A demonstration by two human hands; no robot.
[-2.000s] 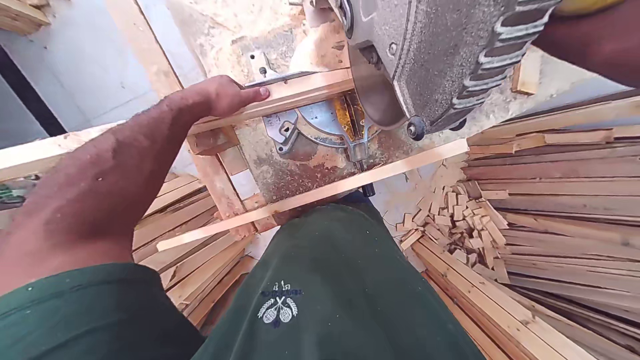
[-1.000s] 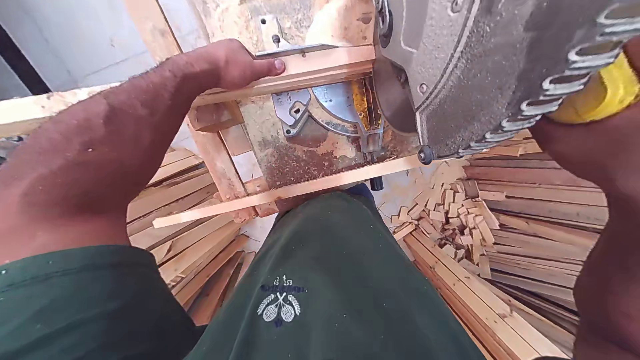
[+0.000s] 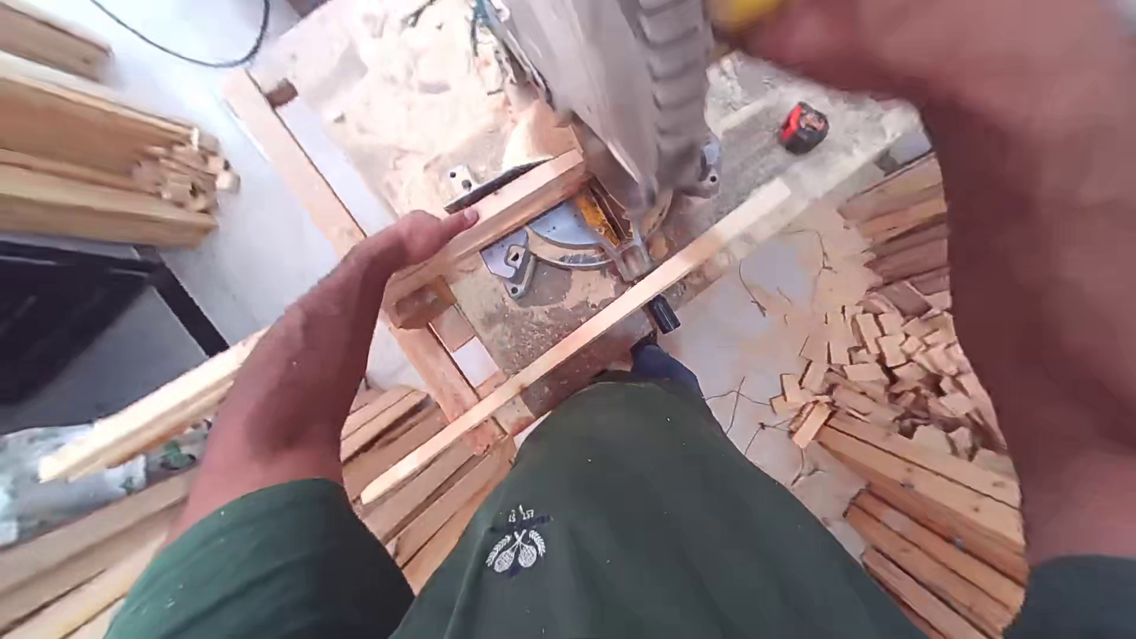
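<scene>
My left hand (image 3: 413, 241) grips a wooden board (image 3: 519, 200) against the fence of a miter saw, its thumb on top. The board's right end lies at the saw's blade guard (image 3: 612, 98). My right hand (image 3: 799, 44) is blurred at the top right, closed around the saw's yellow handle (image 3: 744, 12). A long thin wooden strip (image 3: 577, 342) lies diagonally across the near side of the saw base, in front of the dark knob (image 3: 662, 314). The saw's yellow insert (image 3: 596, 218) shows beside the board's end.
Small wood offcuts (image 3: 896, 355) lie heaped on the floor at the right, beside stacked boards (image 3: 941, 479). More boards (image 3: 426, 497) lie at the lower left and others (image 3: 89, 151) at the upper left. A red and black tape measure (image 3: 804, 128) rests beyond the strip. Sawdust covers the work surface.
The saw head and my right hand, lower and farther right a second ago, are now up toward the top of the view. My left hand still holds the board. The view has turned noticeably.
</scene>
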